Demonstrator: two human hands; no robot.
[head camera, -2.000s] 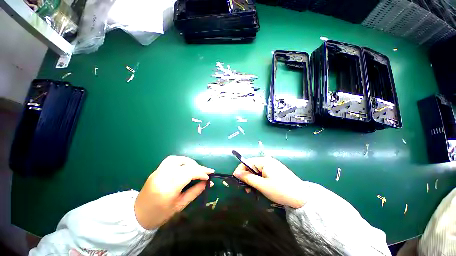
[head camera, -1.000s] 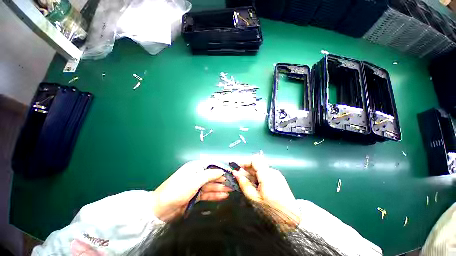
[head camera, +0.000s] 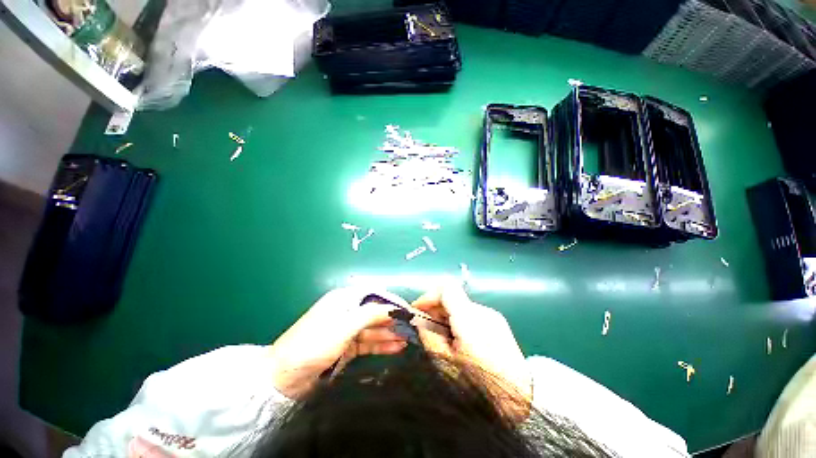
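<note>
My left hand (head camera: 335, 333) holds a black phone middle frame (head camera: 385, 301) at the bottom centre; only its rim and a grey part show between my hands. My right hand (head camera: 470, 335) is at the frame's right side, its fingers closed around a thin dark tool, likely tweezers (head camera: 429, 317), with the dark tip over the frame. My hair hides the lower part of the frame and of both hands.
Frame stacks stand at right (head camera: 617, 217), left (head camera: 94, 237) and back (head camera: 385, 67). White liner strips (head camera: 416, 170) lie piled at centre, with scraps scattered around. Plastic bags (head camera: 255, 45) lie back left. Another person's sleeve (head camera: 792, 416) shows at right.
Since the oldest frame, both hands have drawn together and the middle frame is tilted up in my left hand. Since the last one, the tool has turned and its dark tip has moved slightly left and down.
</note>
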